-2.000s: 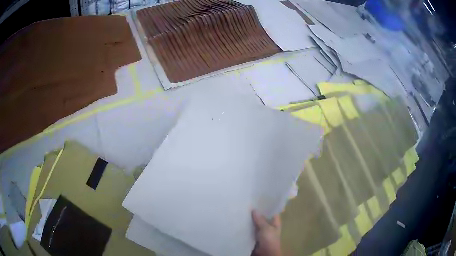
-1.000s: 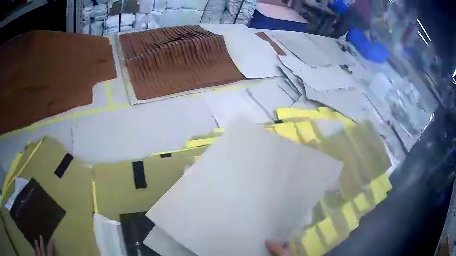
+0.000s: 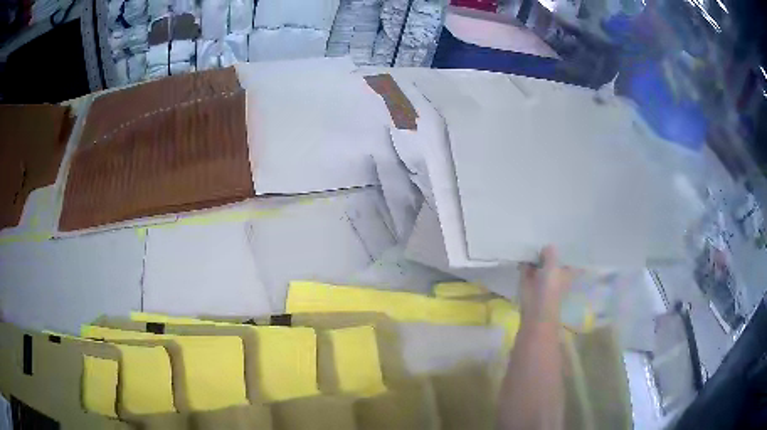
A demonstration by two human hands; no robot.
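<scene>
My right hand [image 3: 545,281] grips the near edge of a large grey-white board [image 3: 572,168] at the far right of the table. The thumb shows on top of the edge; the fingers below are partly hidden. Another pale sheet edge shows along the board's left side. My left hand is not in view. Olive-tan panels [image 3: 320,416] with bright yellow folded parts [image 3: 210,369] lie overlapped in a row along the near side, below and left of my right forearm. Small black tabs [image 3: 281,320] show at their top edges.
A fanned stack of brown pieces [image 3: 160,155] lies at the far left, with another brown piece [image 3: 29,151] beside it. White sheets [image 3: 311,134] and a brown strip [image 3: 393,101] lie at the back. White bundles [image 3: 214,42] stand behind the table. A blue object [image 3: 669,101] is blurred at right.
My right hand has carried the board from over the olive panels to the far right. The row of panels is now uncovered. My left hand has left the picture. The view has turned right.
</scene>
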